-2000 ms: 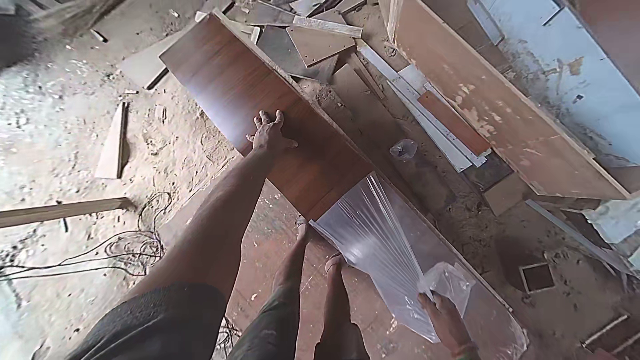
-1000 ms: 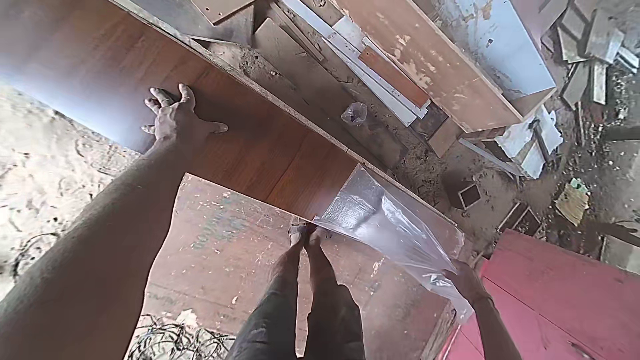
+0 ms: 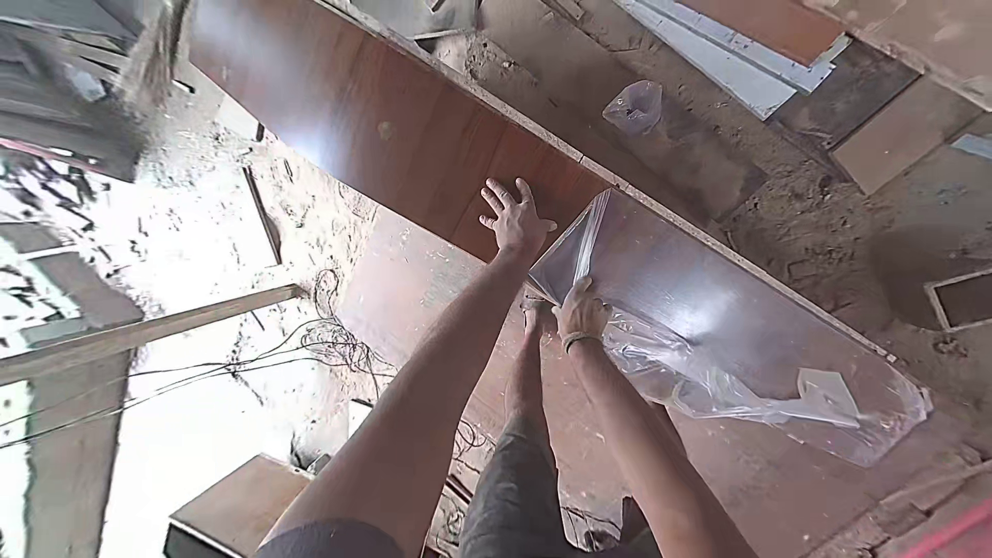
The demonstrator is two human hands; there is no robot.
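A long wooden board [image 3: 387, 116] with a glossy brown face lies diagonally in front of me. Clear plastic film [image 3: 682, 364] covers its right-hand part, smooth over the face and crumpled along the near edge. My left hand [image 3: 518, 221] rests on the bare brown face with its fingers spread, just left of the film's edge. A gathered fold of the film is in my right hand [image 3: 583, 311], at the board's near edge; a band is on that wrist. The fingertips of my right hand are partly hidden.
Beyond the board, a crumpled clear plastic piece [image 3: 637, 107], white strips [image 3: 721, 58] and panel offcuts [image 3: 883, 132] lie on sandy ground. At left are a wooden beam [image 3: 155, 333] and tangled cables [image 3: 337, 341]. A wooden box [image 3: 240, 504] stands lower left. My feet are by the board's near edge.
My right hand has moved from the board's right end to near its middle, drawing the film's fold along. My left hand now rests closer to the film's edge. The view has shifted.
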